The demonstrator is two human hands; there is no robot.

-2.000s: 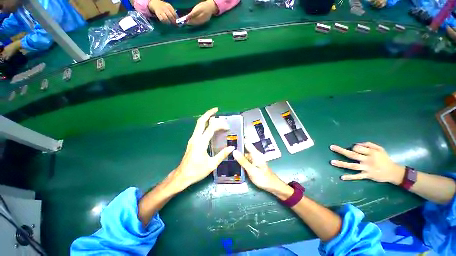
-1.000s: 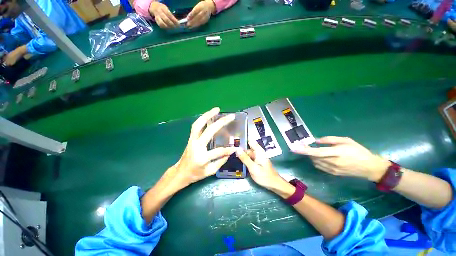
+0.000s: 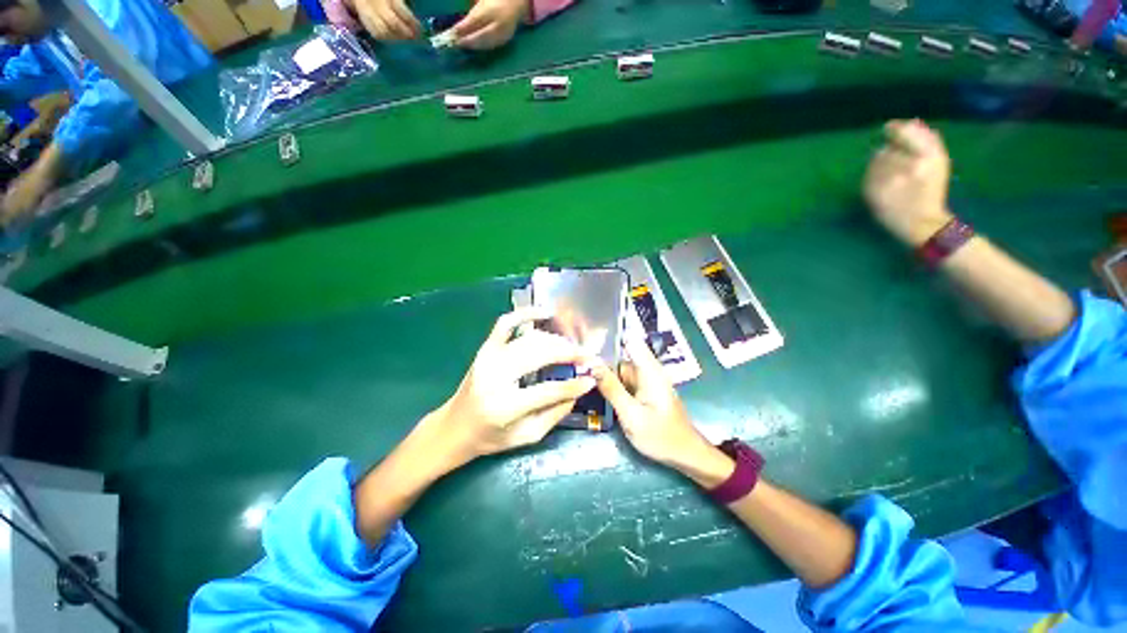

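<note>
A display module with a silver back lies back up on the bench in front of me, its top end away from me. My left hand is on its left side and lower middle. My right hand holds its right edge, thumb and fingertips meeting my left fingertips over the module. The fingers hide its middle; a small orange patch shows at the lower end. A second module lies partly behind my right hand. A third module lies to its right, with a black flex cable and orange patch.
A neighbour's hand with a wristband is raised at the right over the belt. Small metal parts stand spaced along the belt's far side. A clear plastic bag and another person's hands are across it. A white machine stands at left.
The neighbour's hand has moved from beside the right module up and away over the belt. My fingers have closed in over the module's middle, hiding its flex cable. The small parts have shifted right.
</note>
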